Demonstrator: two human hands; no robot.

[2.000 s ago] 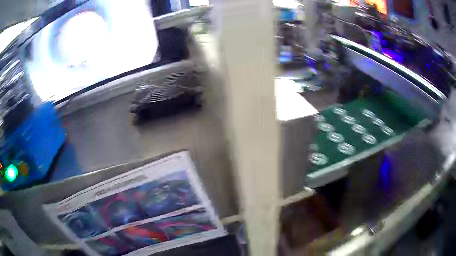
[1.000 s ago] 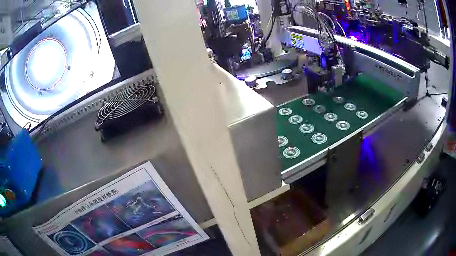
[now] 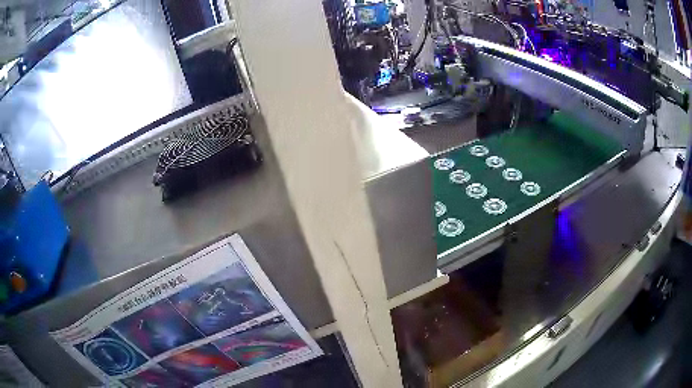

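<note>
No hand is in the picture. Several round silvery ring parts (image 3: 495,206) lie in slanted rows on the green conveyor belt (image 3: 577,155) at right; one at the belt's left side is partly hidden by the pale cover box (image 3: 402,227). The monitor (image 3: 99,91) at upper left shows a blank, glaring white screen. A black fan (image 3: 205,148) with a spiral wire guard lies on the grey bench (image 3: 144,220). A defect reference sheet (image 3: 190,322) with ring photos hangs at the bench's front edge.
A thick cream post (image 3: 303,136) stands between bench and conveyor. A blue control box (image 3: 34,242) is at far left. A pale gantry rail (image 3: 558,83) spans behind the belt. A brown bin (image 3: 448,326) sits under the conveyor. Cables and machinery fill the top right.
The view has swung and steadied. The monitor has gone from a magnified ring to blank white. Fewer rings show on the belt than one second ago; its far part now shows bare green.
</note>
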